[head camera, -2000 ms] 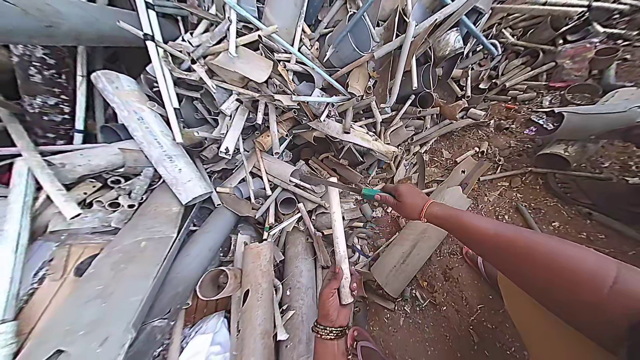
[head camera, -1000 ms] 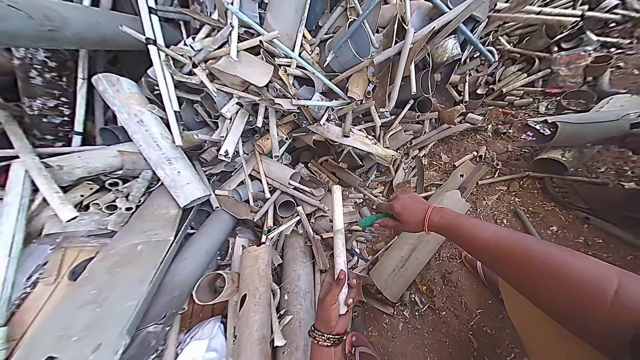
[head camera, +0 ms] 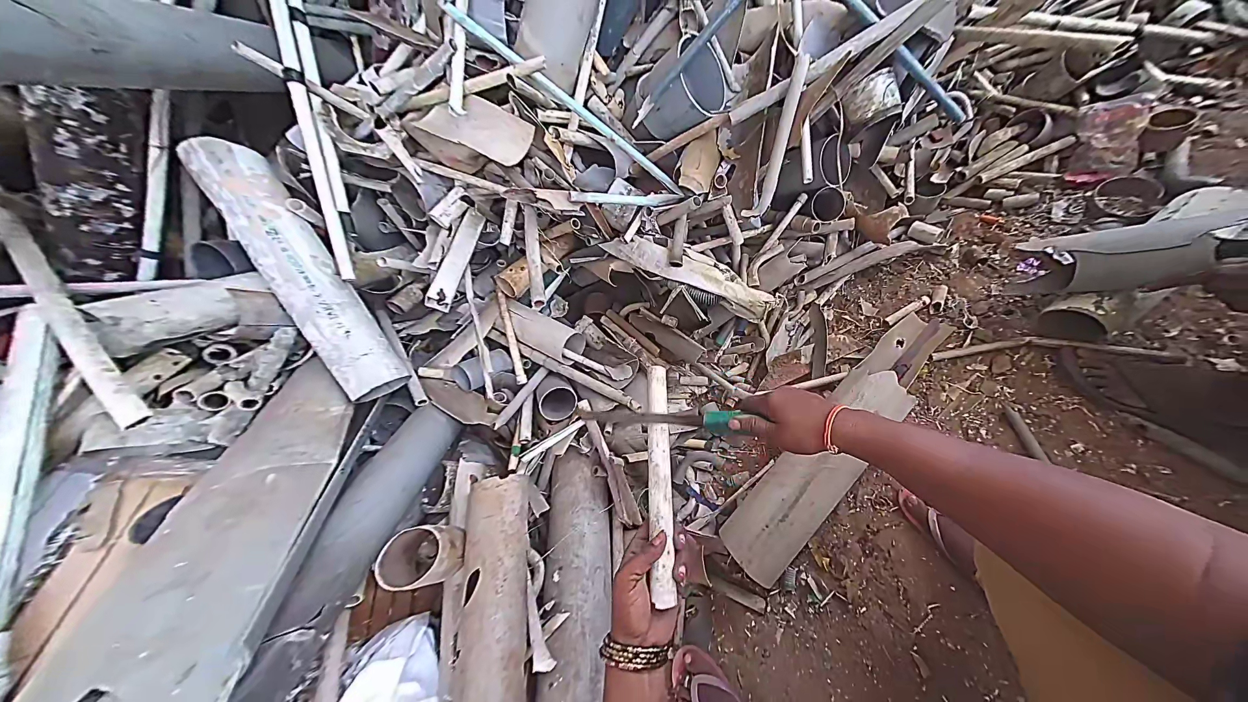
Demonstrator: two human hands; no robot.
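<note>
A whitish length of plastic pipe (head camera: 660, 468) stands nearly upright in the picture, with my left hand (head camera: 645, 585) closed around its lower end. My right hand (head camera: 792, 420) grips the green handle of a long dark blade (head camera: 634, 417), which looks like a knife. The blade lies level across the upper part of the pipe and reaches out to its left; whether it touches the pipe cannot be told. Beyond both hands spreads a heap of broken pipe pieces (head camera: 556, 400).
Wide split grey pipes (head camera: 341, 517) and a flattened panel (head camera: 214, 546) lie at the left. A curved grey pipe piece (head camera: 809, 497) rests on brown soil (head camera: 838, 624) below my right forearm. A large grey pipe (head camera: 1141, 244) is at the right, and a sandalled foot (head camera: 936, 526) shows nearby.
One second ago the blade was off to the right of the pipe, angled away; now it crosses the pipe again, lower than two seconds ago. My left hand keeps its hold.
</note>
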